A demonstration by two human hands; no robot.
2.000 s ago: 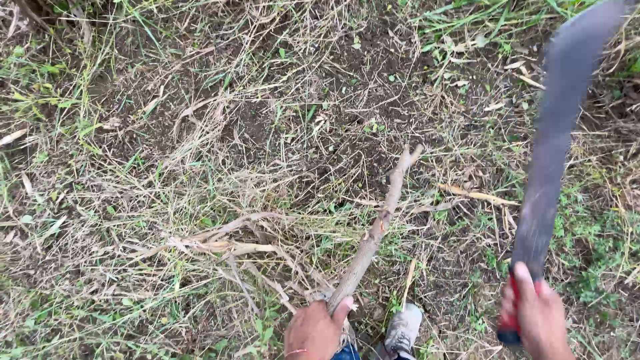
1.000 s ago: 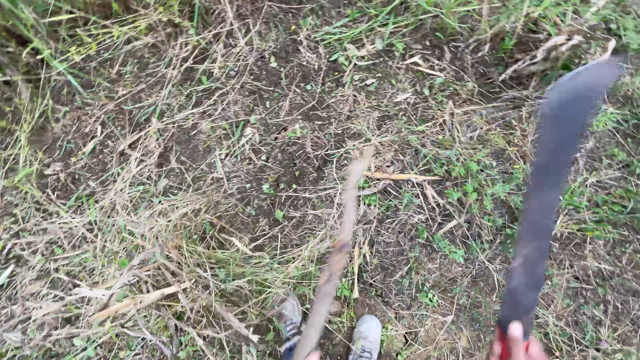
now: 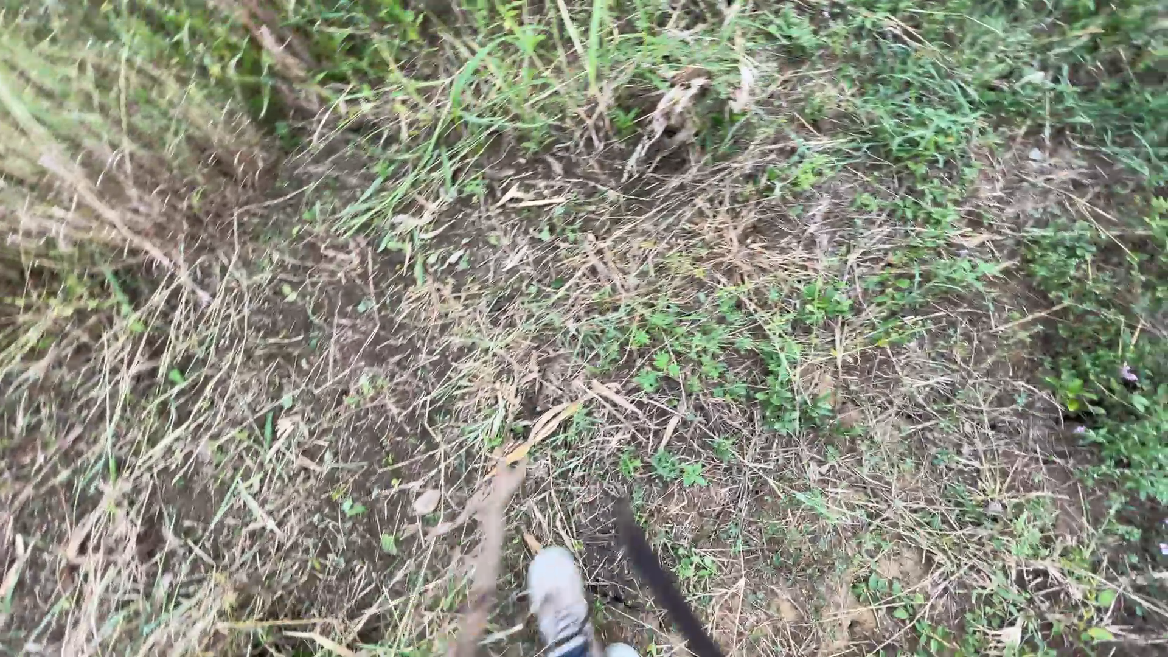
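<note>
Neither of my hands shows at this moment; both are below the bottom edge of the view. A bare wooden stick (image 3: 488, 557), blurred, rises from the bottom edge left of my shoe, its lower end out of sight. To the right of the shoe, the dark blade of a machete (image 3: 664, 579) slants up and left from the bottom edge, seen narrow, with its handle hidden below the frame. Stick and blade are apart, with the light-coloured shoe (image 3: 557, 589) between them. What grips either one cannot be seen.
Dry cut grass and soil (image 3: 365, 438) cover the ground ahead. Tall grass and dry stalks (image 3: 137, 182) stand at the upper left. Low green plants (image 3: 1113, 392) grow along the right side. The tip of a second shoe (image 3: 621, 650) shows at the bottom edge.
Both hands, seen earlier on the stick and the machete handle, have left the view. The machete blade has moved from the right side down to the bottom middle. The view has shifted over the ground.
</note>
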